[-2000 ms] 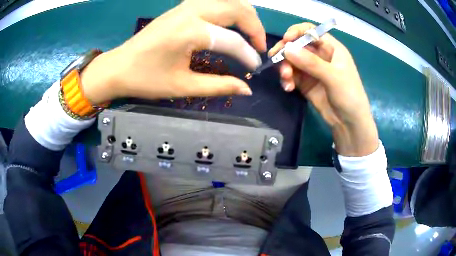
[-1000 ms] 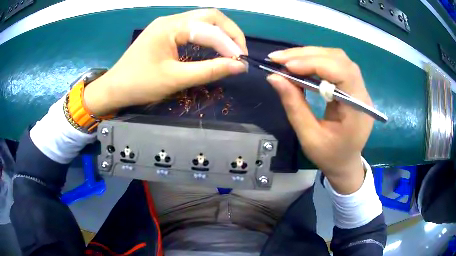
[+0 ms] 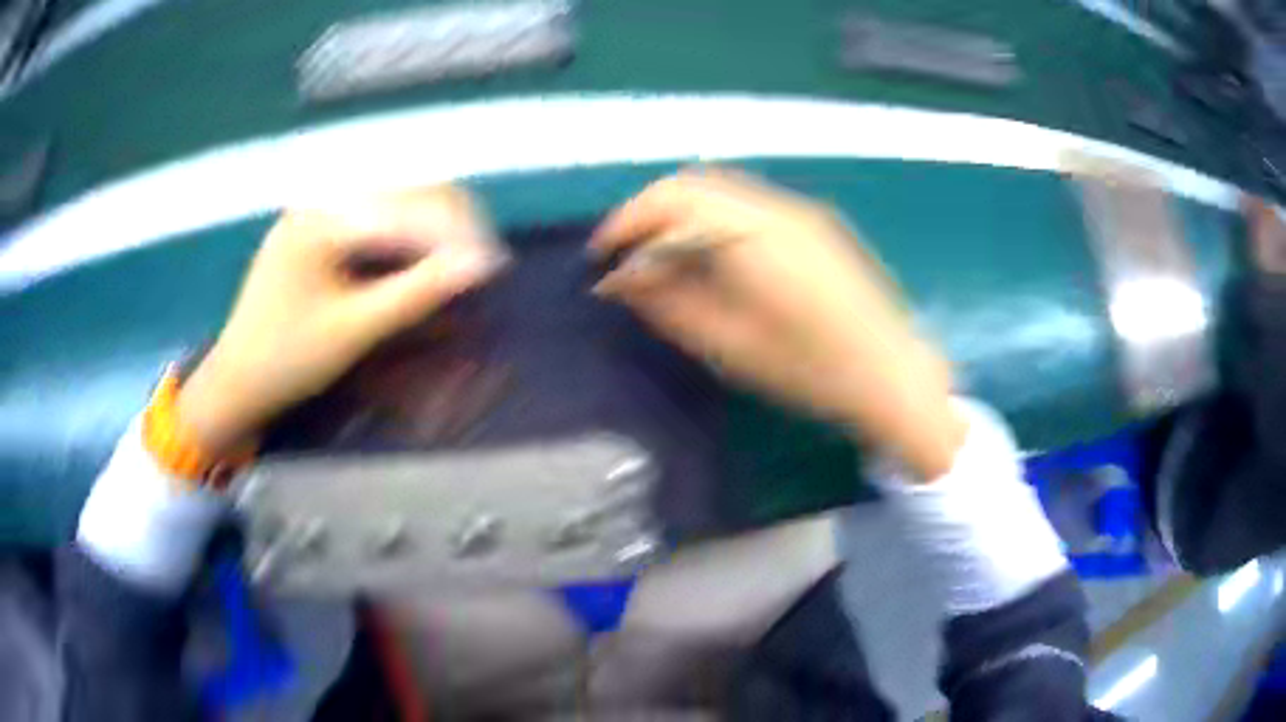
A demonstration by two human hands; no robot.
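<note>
The frame is blurred by motion. A grey metal housing (image 3: 449,518) with four openings in a row lies along the near edge of the black tray (image 3: 564,381). A reddish-brown loose pile of copper coils (image 3: 430,388) lies in the tray behind it. My left hand (image 3: 346,303) is above the tray's left side, thumb and finger tips close together; whether they hold a coil is too blurred to tell. My right hand (image 3: 769,296) is above the tray's far right side, fingers curled around the tweezers (image 3: 677,250), which show only faintly. The two hands are apart.
The green bench (image 3: 987,226) has a white lengthwise strip (image 3: 677,130). Beyond it lie a finned housing (image 3: 437,45) and a darker housing (image 3: 928,50). A clear strip pack (image 3: 1149,289) is at the right. A person's dark sleeve (image 3: 1224,480) is at the right edge.
The view has shifted, showing more of the bench's far side. My hands have moved apart, and the tweezers no longer point at my left fingertips.
</note>
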